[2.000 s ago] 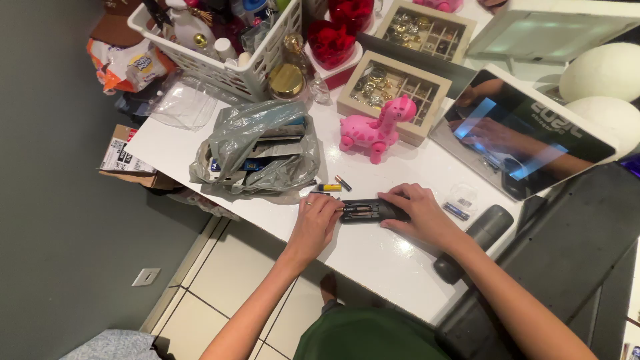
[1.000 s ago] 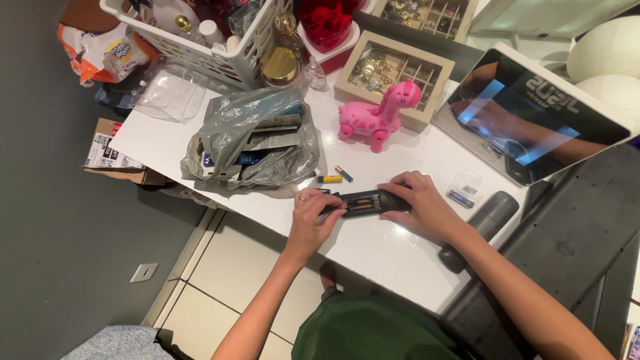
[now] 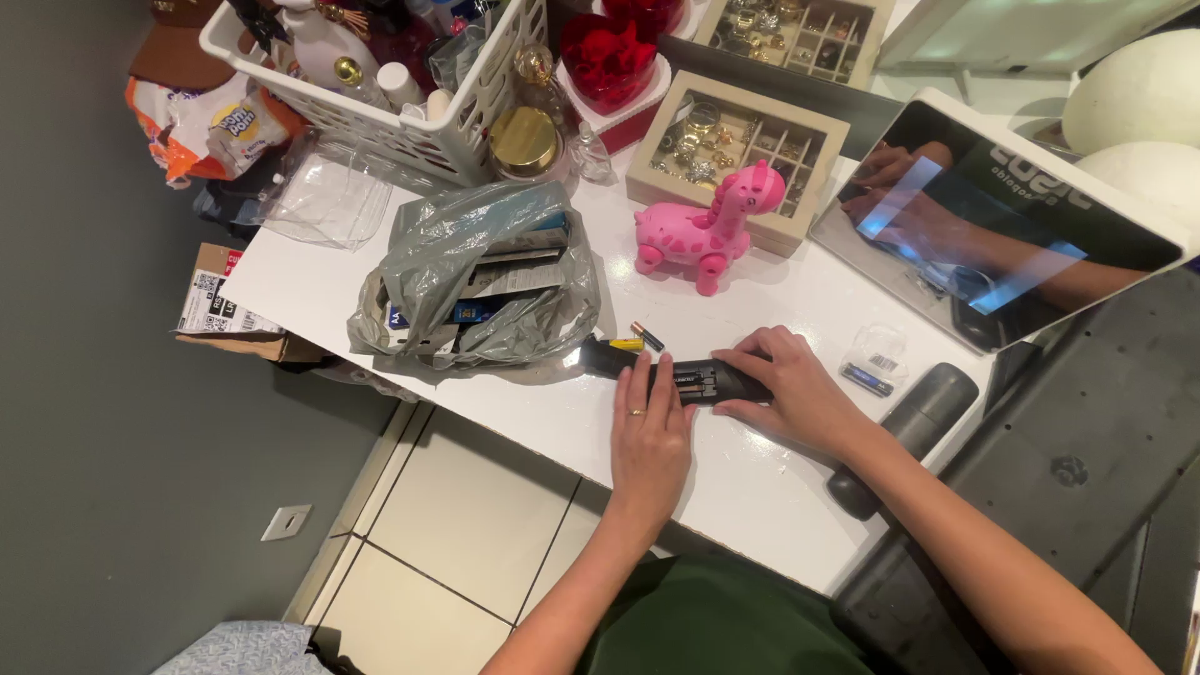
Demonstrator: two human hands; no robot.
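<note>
A black handheld device (image 3: 698,380), its battery compartment uncovered with batteries inside, lies across the table's front part. The fingers of my left hand (image 3: 652,431) rest over its left part and the compartment's edge. My right hand (image 3: 792,389) grips its right end between thumb and fingers. Just behind it lie a yellow cylindrical item (image 3: 626,344), partly hidden, and a loose black and copper battery (image 3: 647,336). At the right, a blue battery (image 3: 866,379) sits by clear plastic packaging (image 3: 877,349).
A grey plastic bag (image 3: 478,281) with packages is at the left. Behind stand a pink toy giraffe (image 3: 698,225), a jewelry box (image 3: 806,220) and a white basket (image 3: 375,131). A tablet-like screen (image 3: 994,225) and a dark cylinder (image 3: 905,441) are at the right.
My left hand has shifted from the device's left end onto the compartment area, and more of the device's left end shows. My right hand stays at the right end.
</note>
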